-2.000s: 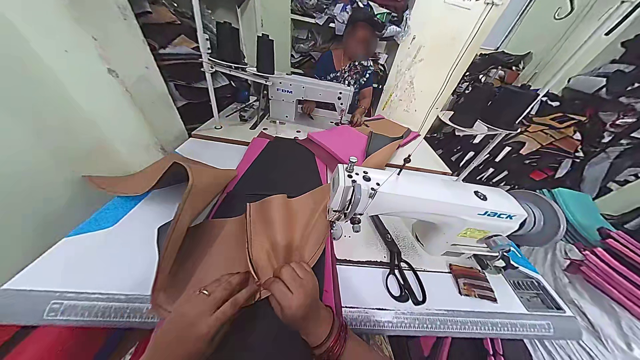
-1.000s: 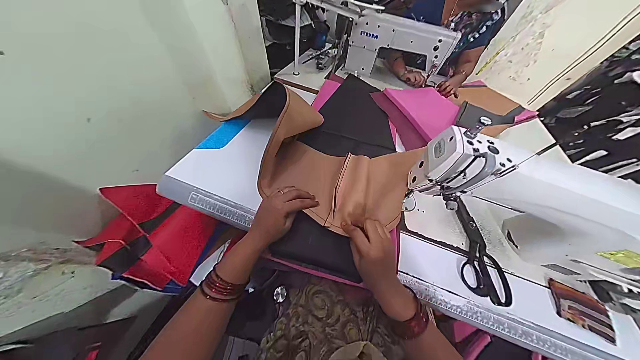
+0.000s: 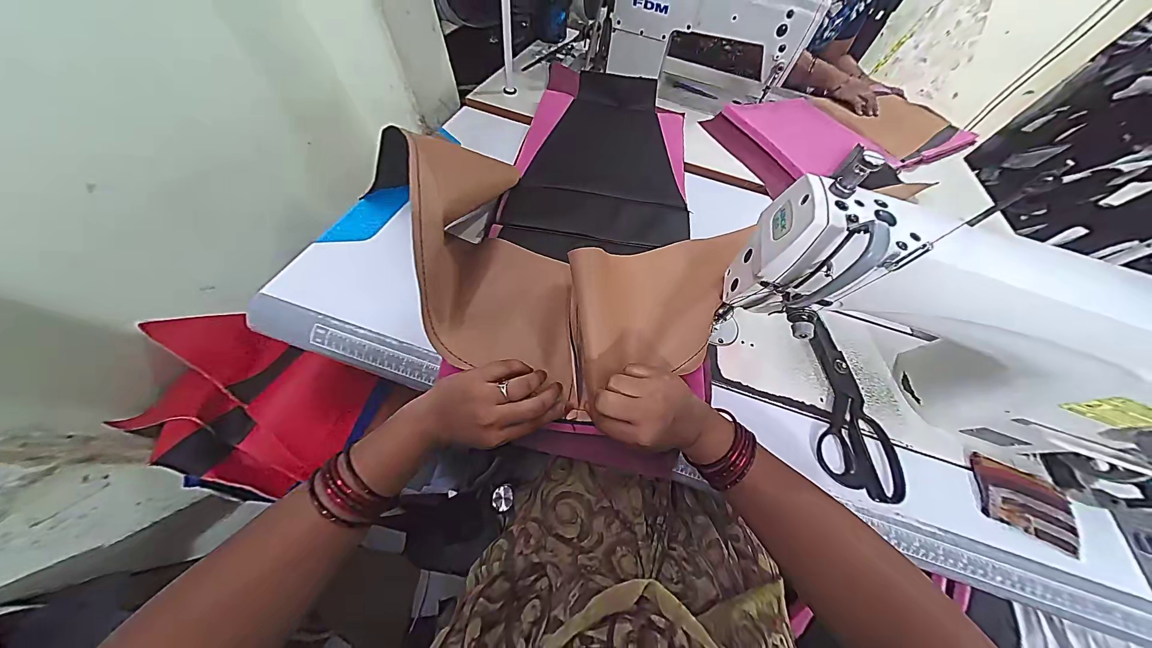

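Observation:
A tan leather-like panel (image 3: 504, 297) with stitched edges lies across the front of the sewing table. My left hand (image 3: 495, 402) pinches its lower edge just left of a raised seam. Right of that seam, my right hand (image 3: 643, 405) grips the same edge, its fingers curled in. The panel's right end reaches the needle area of a white sewing machine (image 3: 783, 234); whether it lies under the presser foot cannot be told. Behind the panel is a black and pink piece (image 3: 603, 144). Pink material also shows under both hands.
Black-handled scissors (image 3: 855, 432) lie below the machine arm. Red and black pieces (image 3: 261, 405) sit left of the table. A second machine (image 3: 711, 36) stands behind, where another person's hands (image 3: 855, 90) rest on tan material near folded pink pieces (image 3: 792, 135). A ruler strip (image 3: 378, 355) lines the table edge.
The view has swung left and down, then closer to the work. Both hands stay at the tan panel's lower edge; my left hand now sits nearer the seam than one second ago.

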